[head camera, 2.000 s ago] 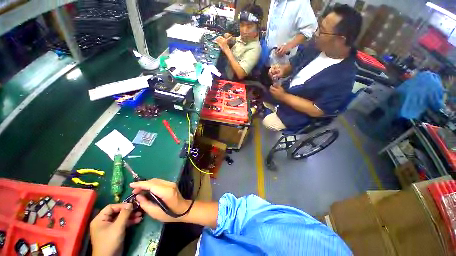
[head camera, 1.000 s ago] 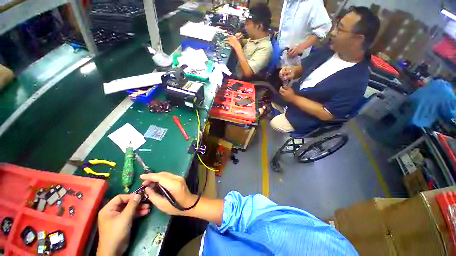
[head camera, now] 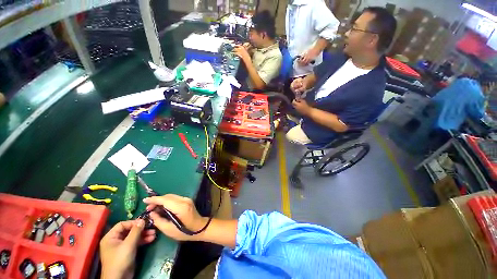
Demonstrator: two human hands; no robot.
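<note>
My left hand (head camera: 121, 243) is at the bench's near edge, its fingertips pinching a small dark module (head camera: 146, 218). My right hand (head camera: 177, 214) meets it from the right and holds a slim black pen-like tool (head camera: 173, 219). The tool's black cord loops over my right wrist. The tool's tip and the contact point on the module are too small and covered by fingers to make out. The green-handled tool (head camera: 131, 193) lies just beyond my hands.
Red compartment tray (head camera: 98, 229) with small metal parts at left. Yellow-handled pliers (head camera: 99, 193), white paper (head camera: 128, 159), small plastic bag (head camera: 160, 152) and red stick (head camera: 188, 145) lie on the bench. Black box (head camera: 192, 107) stands farther along. A person sits in a wheelchair (head camera: 340, 159) at right.
The view swung right and back again, shifting the whole scene. My hands stay together on the module and tool, with hardly any visible change in grip.
</note>
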